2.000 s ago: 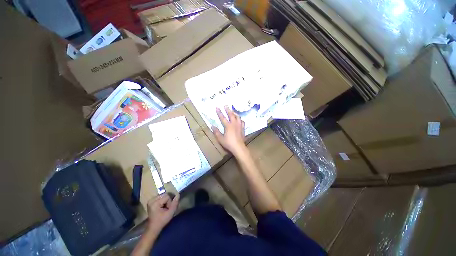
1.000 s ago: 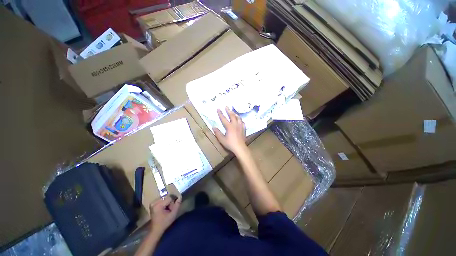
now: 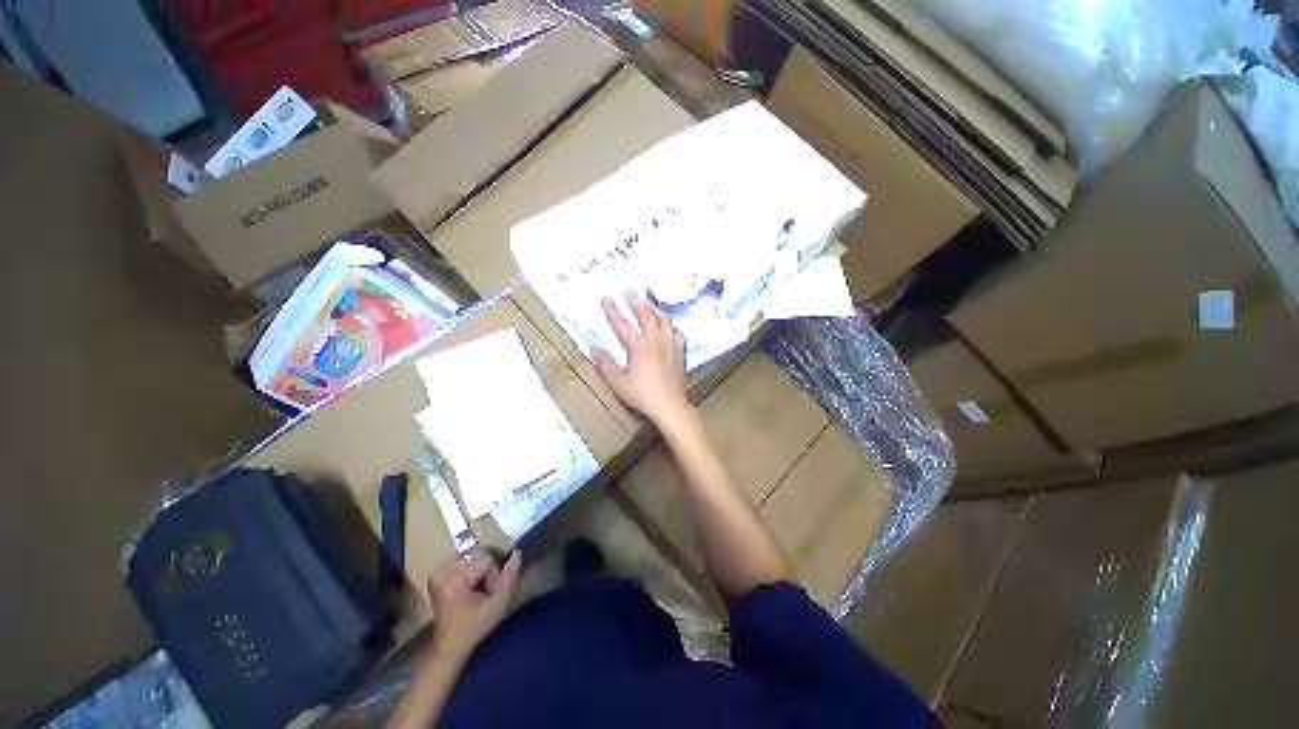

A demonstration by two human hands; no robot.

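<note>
A large white printed bag or packet lies on a brown carton top. My right hand rests on its lower edge with the fingers spread. My left hand is curled at the carton's near edge around the end of a thin pale utility knife or pen. The thin item points away from me, beside and partly against loose white printed papers on the carton top.
A dark blue bag stands at the lower left. Open cartons and a colourful printed box are at the upper left. Flattened cardboard leans at the upper right. Large cartons stand at the right, with stretch film nearer.
The camera view has shifted slightly. Both hands stay in nearly the same places relative to the white bag and the papers.
</note>
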